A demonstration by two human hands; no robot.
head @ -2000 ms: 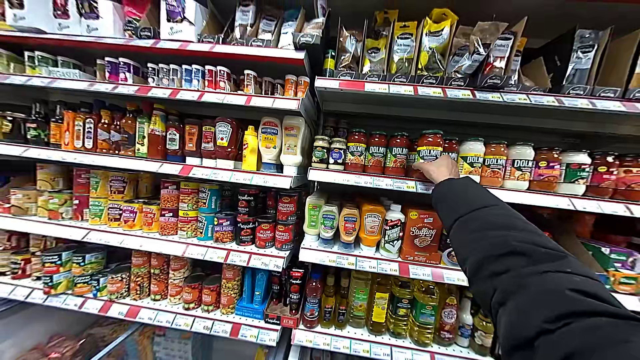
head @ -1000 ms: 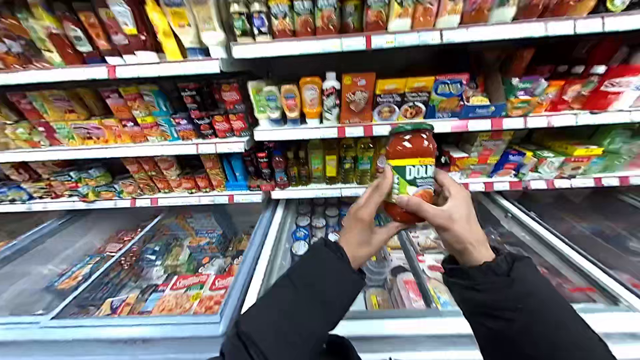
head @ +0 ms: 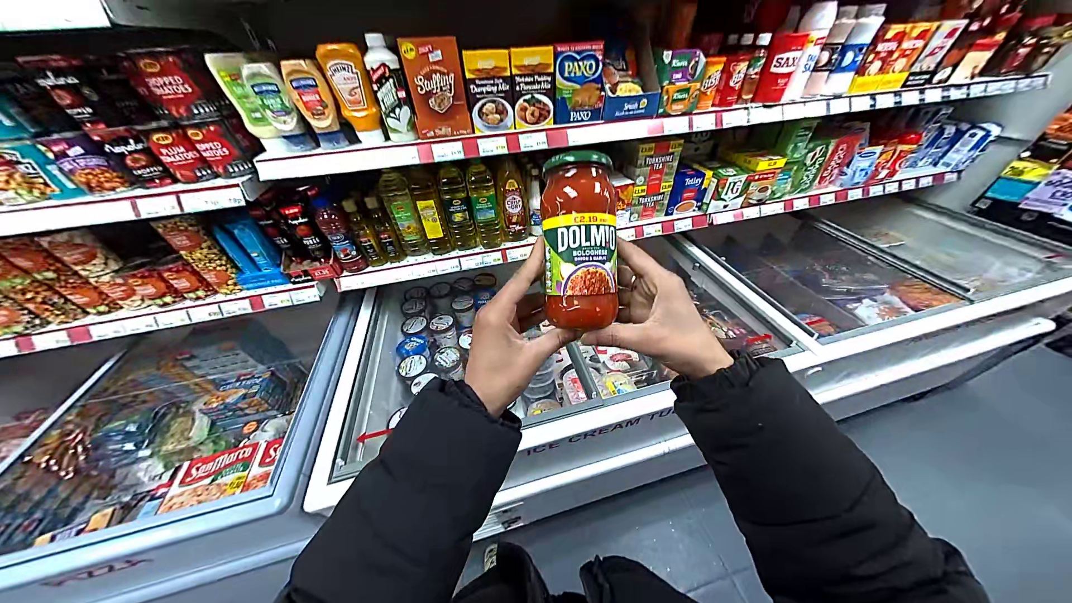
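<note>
A glass jar of Dolmio bolognese sauce [head: 579, 251], with a green lid and a yellow and green label, is held upright in front of the shelves. My left hand [head: 515, 339] grips its left side, the thumb under the base. From the right, my right hand [head: 657, 314] holds the same jar, its thumb also near the base. The fingers behind the glass are partly hidden. The label faces me. Black padded sleeves cover both arms.
Behind the jar, a shelf edge [head: 494, 144] carries sauce bottles and a stuffing mix box [head: 434, 86]. Oil bottles [head: 456, 205] stand lower down. Chest freezers with glass lids run below, one with a white frame [head: 335, 394]. Grey floor [head: 963, 469] shows at the lower right.
Two seconds ago my right hand was at the jars on an upper shelf; a second ago both hands held the Dolmio jar. The jar now stands more upright. The view has tilted down.
</note>
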